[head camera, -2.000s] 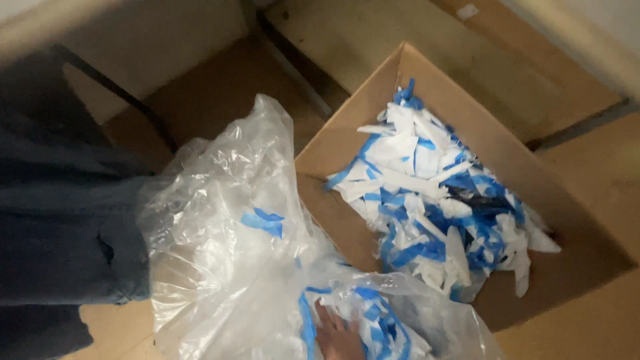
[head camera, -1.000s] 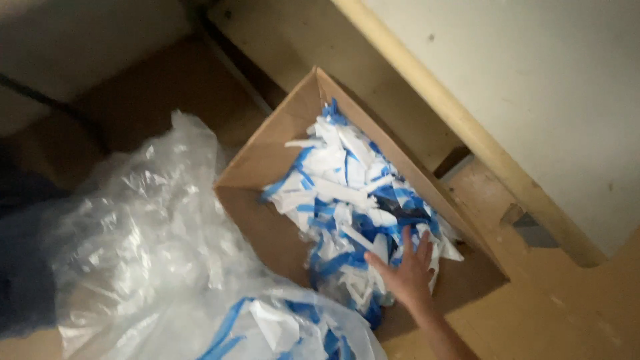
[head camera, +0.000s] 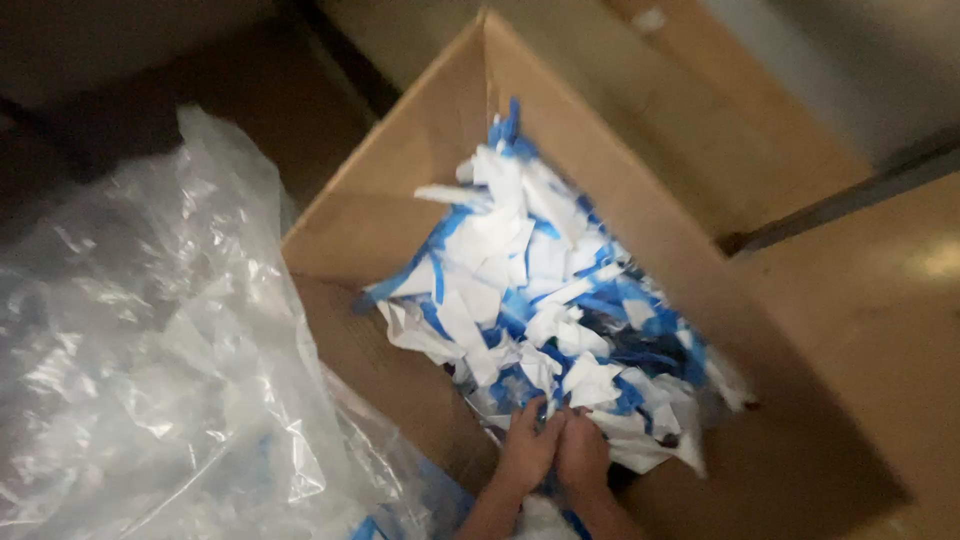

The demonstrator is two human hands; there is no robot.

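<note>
My left hand (head camera: 529, 446) and my right hand (head camera: 583, 446) are side by side at the near end of a heap of white and blue scraps (head camera: 487, 255). The heap lies inside an open cardboard box (head camera: 420, 165). Fingertips of both hands sink among the scraps, so whether they grip any is hidden. A large clear plastic bag (head camera: 165, 337) lies left of the box and against its near side, with some blue and white pieces at its lower part.
Wooden boards (head camera: 765, 97) stand beyond the box. A dark bar (head camera: 832, 202) runs at the right above the brown floor (head camera: 900, 322). Another dark bar (head camera: 345, 52) lies behind the box at the upper left.
One second ago only one hand showed, spread over the scraps in the box; now both hands are together at the near end of the heap.
</note>
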